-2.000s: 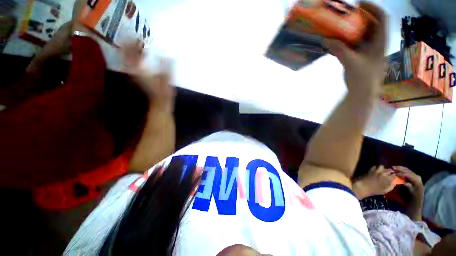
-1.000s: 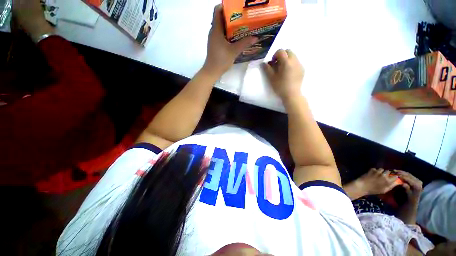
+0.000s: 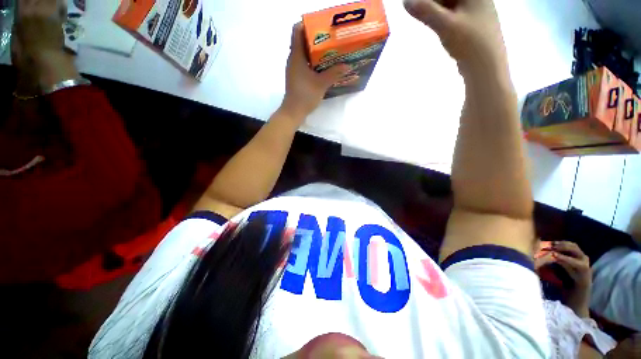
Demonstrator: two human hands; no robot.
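My left hand (image 3: 307, 80) grips an orange-and-black product box (image 3: 348, 35) at its left side. The box stands on the white tabletop, with its orange end and black hang slot facing up. My right hand (image 3: 457, 21) is raised at the top edge of the view, to the right of the box and apart from it. Its fingers are partly cut off by the edge or blurred, and I cannot tell whether it holds something small. A thin white sheet (image 3: 360, 140) lies at the table's near edge, barely distinct from the top.
A row of orange-ended cartons (image 3: 580, 112) stands at the right, with a black heap (image 3: 594, 52) behind it. A single carton (image 3: 172, 31) with its white back showing lies at upper left. A person in red sits at left; another person's hands (image 3: 569, 263) show at lower right.
My right hand has moved from beside the box near the table edge to the upper right. My left hand took over the box from my right and has since shifted it slightly.
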